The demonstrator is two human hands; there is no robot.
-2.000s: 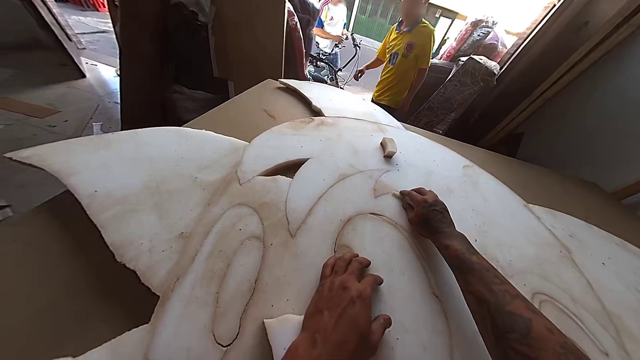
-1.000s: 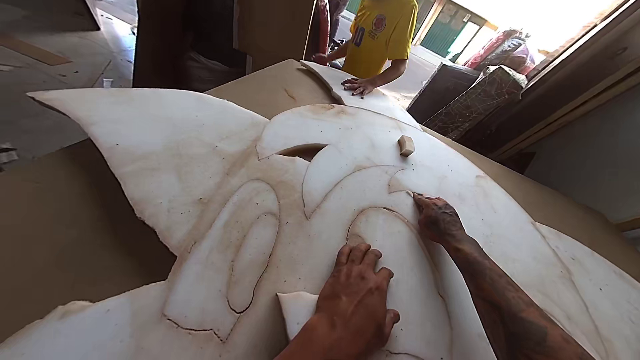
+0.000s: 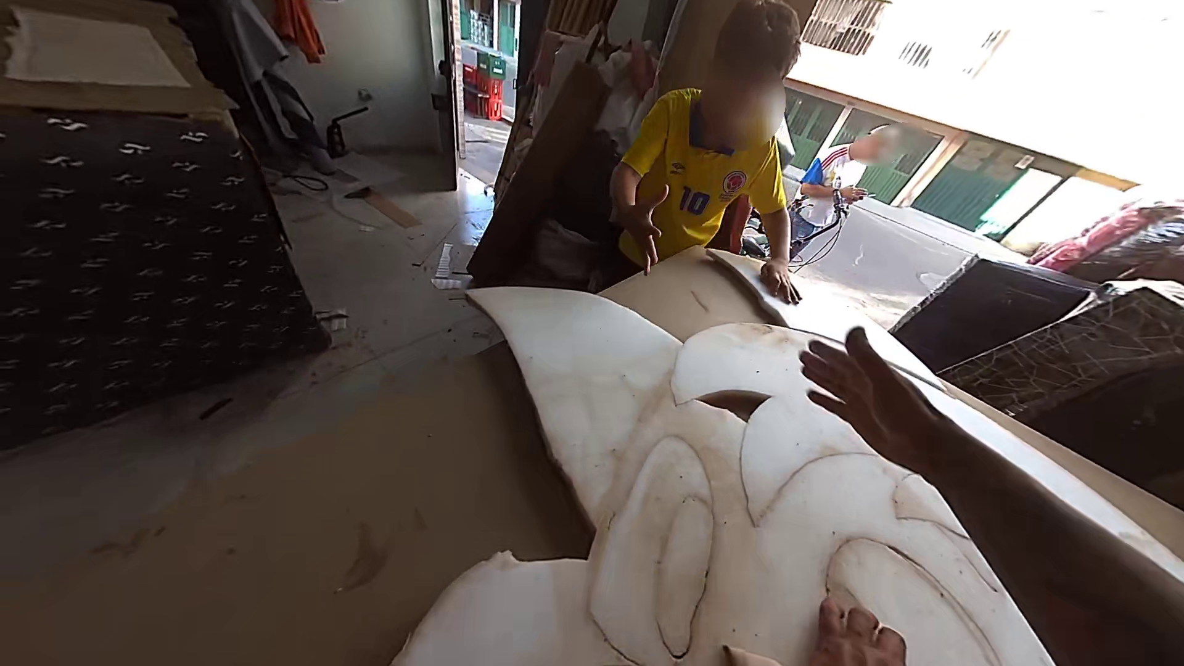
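A large white foam cutout (image 3: 592, 370), marked with dark curved outlines and cut lines, lies on a brown board surface (image 3: 416, 481). My left hand (image 3: 856, 636) is at the bottom edge of the view, resting on the foam with its fingers bent; part of it is cut off by the frame. Raised above the upper right of the foam, my right hand (image 3: 869, 398) has its fingers spread and nothing in them. A dark crescent gap (image 3: 735, 401) shows in the foam. The small block seen earlier does not show.
Across the foam stands a person in a yellow shirt (image 3: 698, 185), one hand on a foam edge. Another person (image 3: 837, 176) is outside near a bicycle. Dark padded furniture (image 3: 139, 277) stands at the left, wrapped pieces (image 3: 1082, 342) at the right. Cables lie on the floor.
My right hand has lifted off the foam and opened out. The person in yellow has come to the foam's far edge since the first frame. The view has swung left.
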